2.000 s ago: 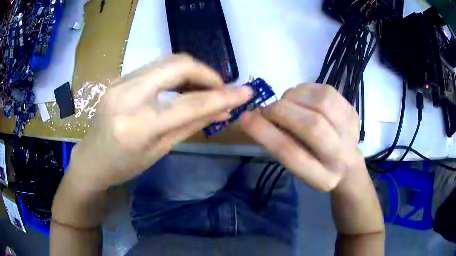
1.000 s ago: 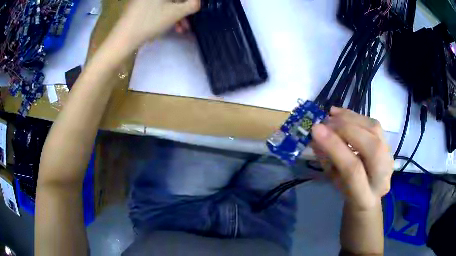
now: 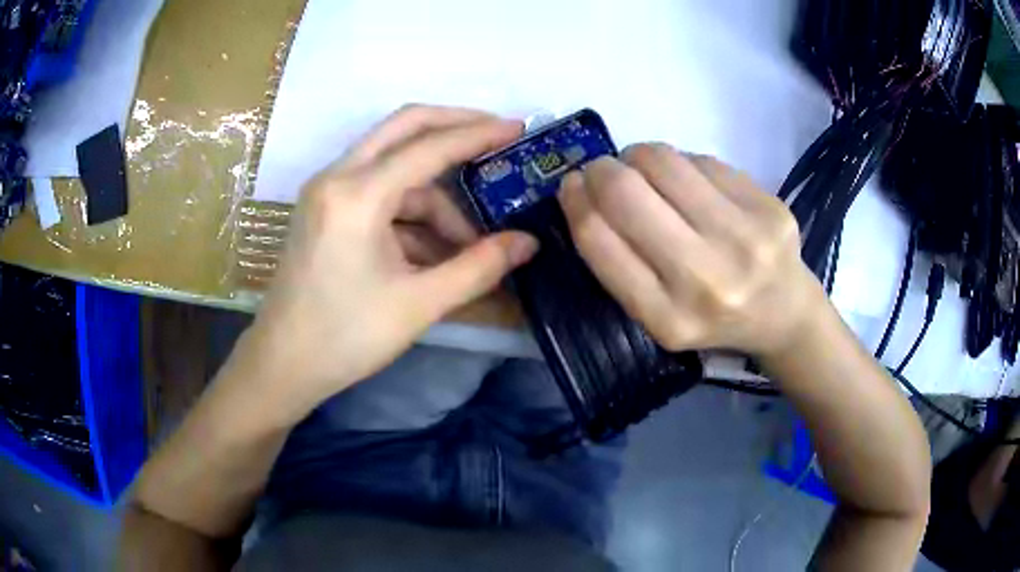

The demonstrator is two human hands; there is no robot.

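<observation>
The black plastic housing (image 3: 604, 335) is held tilted over the bench's front edge, its ribbed inside facing up. The blue circuit board (image 3: 517, 183) lies across the housing's far end, inside its rim. My left hand (image 3: 386, 218) grips that end, with fingers at the far corner and the thumb on the near side. My right hand (image 3: 693, 246) has its fingertips on the board's right part and hides some of it. Both hands are bare.
A bundle of black cables (image 3: 833, 184) lies at the right, beside dark parts. Brown taped cardboard (image 3: 207, 145) and a small black piece (image 3: 103, 173) are at the left. A blue crate (image 3: 106, 391) stands below left. Blue boards (image 3: 13, 145) show at the left edge.
The housing has come from the bench towards me in my left hand. The board has moved from the right, held in my right hand, into the housing's far end.
</observation>
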